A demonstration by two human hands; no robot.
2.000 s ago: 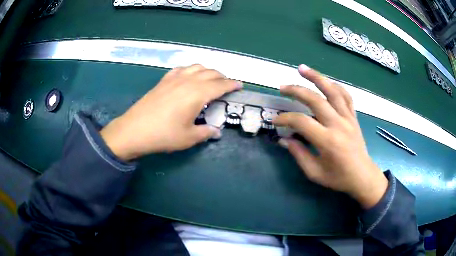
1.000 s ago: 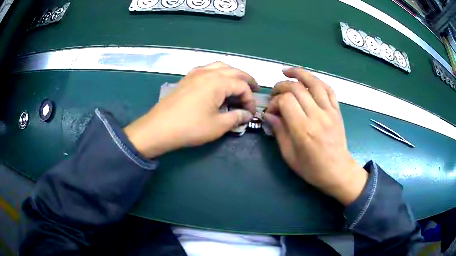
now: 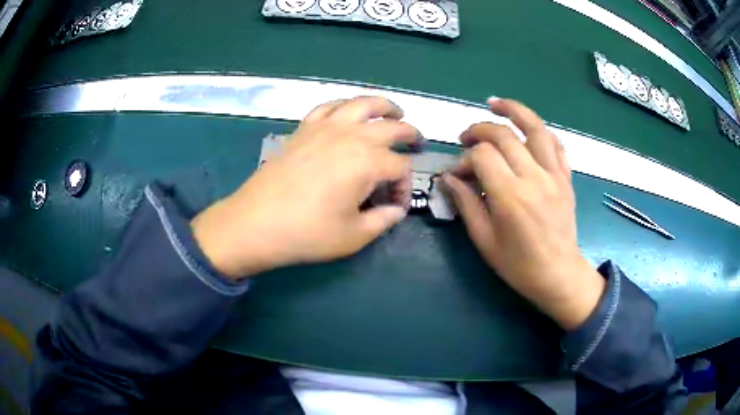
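Note:
A grey metal housing [image 3: 430, 164] lies on the dark-green bench in front of me, mostly covered by my hands. One pale lobe [image 3: 441, 203] and a small black and silver toothed wheel [image 3: 419, 199] show between the hands. My left hand [image 3: 324, 182] is bare and curls over the housing's left part, its thumb and fingers at the front edge. My right hand [image 3: 519, 203] is bare and rests its thumb and fingers on the housing's right part. The fingertips' exact contact is partly hidden and blurred.
Ringed housings lie behind a silver-white strip [image 3: 243, 93]: one at the back middle [image 3: 381, 10], one at right [image 3: 641, 89], one at back left [image 3: 97, 23]. Tweezers [image 3: 638, 216] lie at right. A dark ring [image 3: 76, 177] and a silver ring [image 3: 39, 194] lie at left.
The hands moved closer together over the housing, then the right hand shifted slightly right, uncovering more of a lobe. The housings behind the strip have moved to the right in view.

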